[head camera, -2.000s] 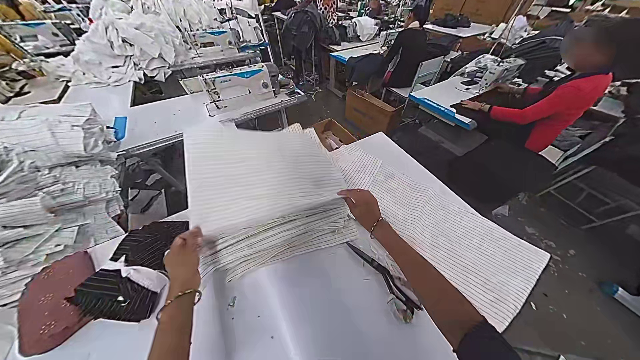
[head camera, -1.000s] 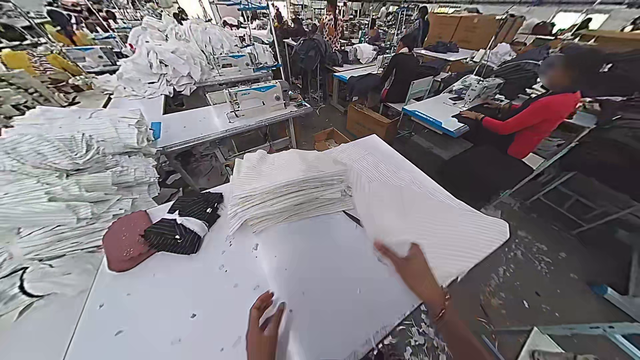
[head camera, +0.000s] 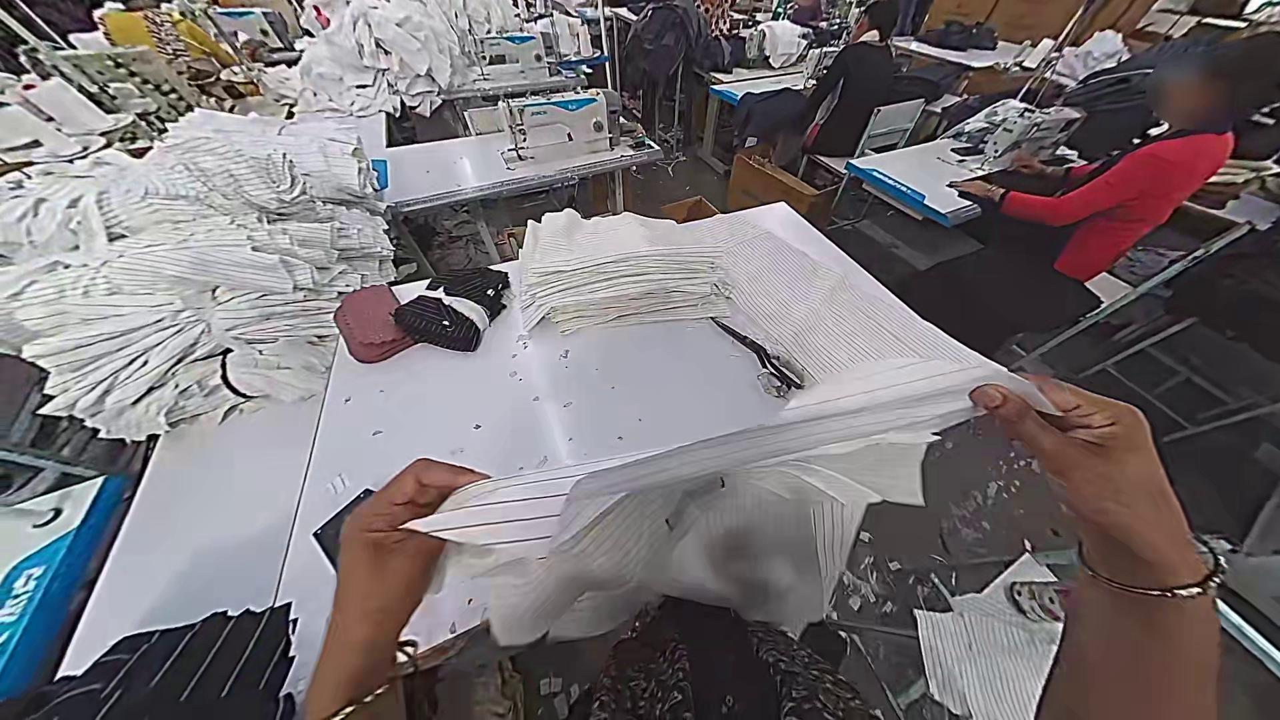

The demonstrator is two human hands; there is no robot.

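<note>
My left hand (head camera: 395,540) pinches the left end of a white striped fabric piece (head camera: 700,490), and my right hand (head camera: 1090,450) grips its right end. The piece is stretched between them over the near table edge, its lower part hanging in loose, blurred folds. Beyond it, a stack of striped fabric pieces (head camera: 625,280) lies at the back of the white table (head camera: 460,420). More striped fabric (head camera: 830,300) is spread flat along the table's right side. Black-handled scissors (head camera: 760,355) rest between the stack and the held piece.
Maroon pieces (head camera: 370,325) and a black striped bundle (head camera: 450,310) lie left of the stack. A large heap of striped fabric (head camera: 200,260) stands at left. A sewing machine (head camera: 560,125) is behind. A person in red (head camera: 1120,190) sits at right. Scraps litter the floor.
Two seconds ago both hands were at the stack; one second ago my left hand was empty over the table. Now both hands hold a striped piece stretched near my body.
</note>
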